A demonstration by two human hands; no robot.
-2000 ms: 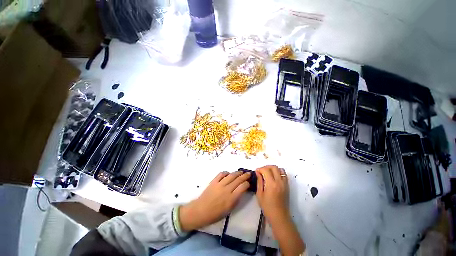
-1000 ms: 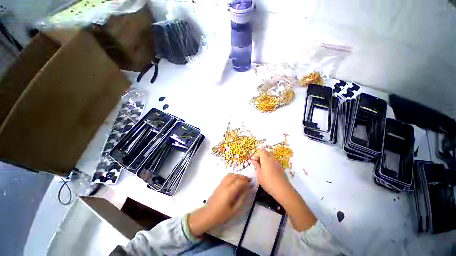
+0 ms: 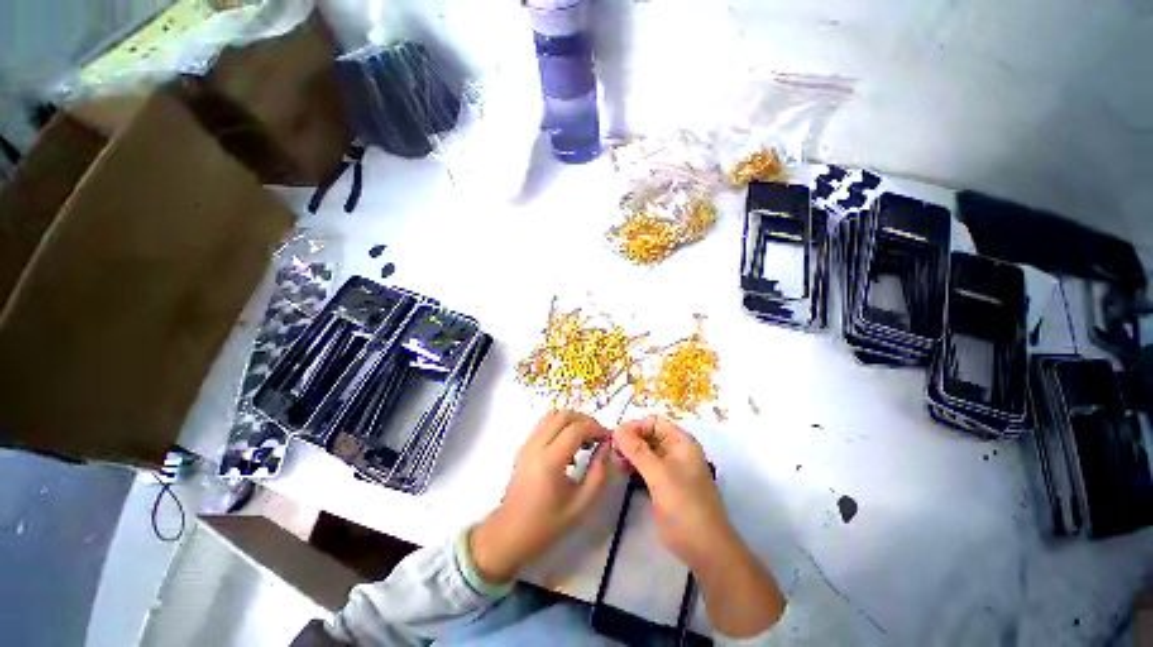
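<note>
A black phone frame (image 3: 616, 556) lies on the white table in front of me, its top end partly hidden by my hands. My left hand (image 3: 544, 493) and my right hand (image 3: 670, 487) meet fingertip to fingertip above that end. They pinch something tiny between them, most likely a small yellow-gold part, too small to tell clearly. A tangled heap of yellow-gold parts (image 3: 579, 358) lies just beyond my hands. A flatter heap of separated small parts (image 3: 684, 375) lies to its right.
Frames (image 3: 417, 392) lie in overlapping rows at left. Frame stacks (image 3: 895, 284) stand at right. A brown carton (image 3: 139, 278) is far left, with pliers (image 3: 339, 178) nearby. A purple bottle (image 3: 569, 89) and zip bags (image 3: 664, 209) stand or lie near the wall.
My right hand was at the gold heaps and has come back toward me to meet my left hand. Earlier, both hands pressed on the frame's top end. The view has also shifted.
</note>
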